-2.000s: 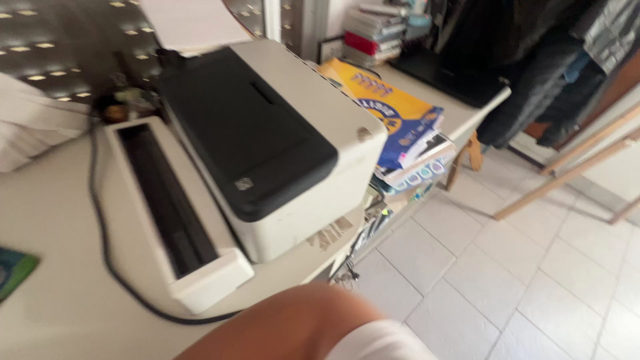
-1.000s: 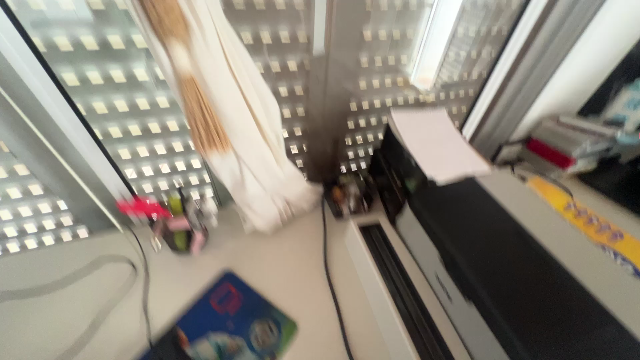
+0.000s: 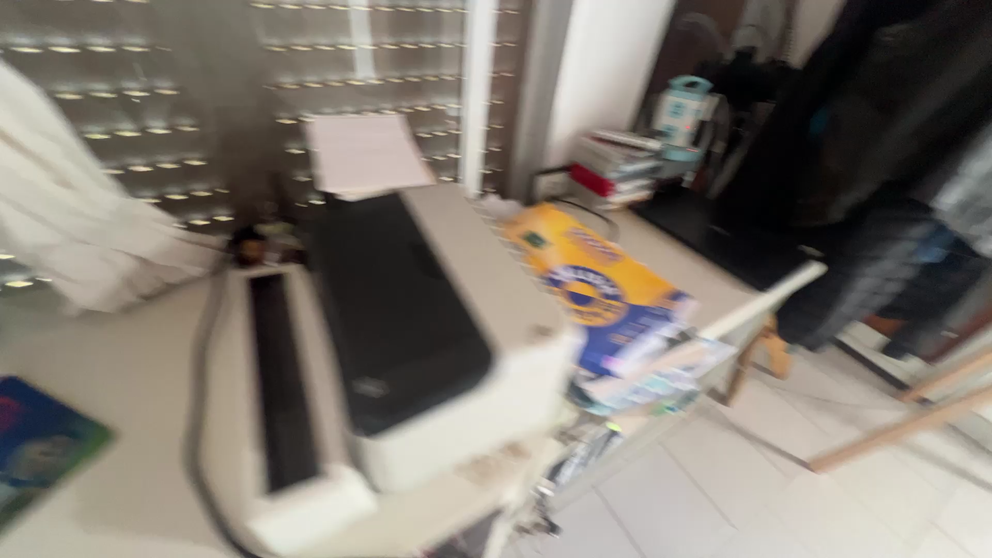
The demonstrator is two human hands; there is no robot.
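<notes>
Neither of my hands shows in the head view. A white printer with a black top panel (image 3: 403, 310) stands on a pale desk (image 3: 132, 480), with a sheet of paper (image 3: 372, 155) rising at its back. Along its left side lies a long white device with a dark slot (image 3: 283, 380). A dark cable (image 3: 198, 395) runs on the desk beside that device. Right of the printer lies a yellow and blue spiral-bound pad (image 3: 589, 287) on other papers. The picture is blurred.
A blue and green printed item (image 3: 43, 449) lies at the left edge. White curtain (image 3: 93, 209) hangs by the shutter. Stacked books (image 3: 612, 167) stand at the back. Dark clothes (image 3: 860, 178) hang right, above wooden bars (image 3: 899, 434) and the tiled floor (image 3: 697, 496).
The view has swung left, then back right. A bare arm or knee, blurred at the bottom edge two seconds ago, is out of view now.
</notes>
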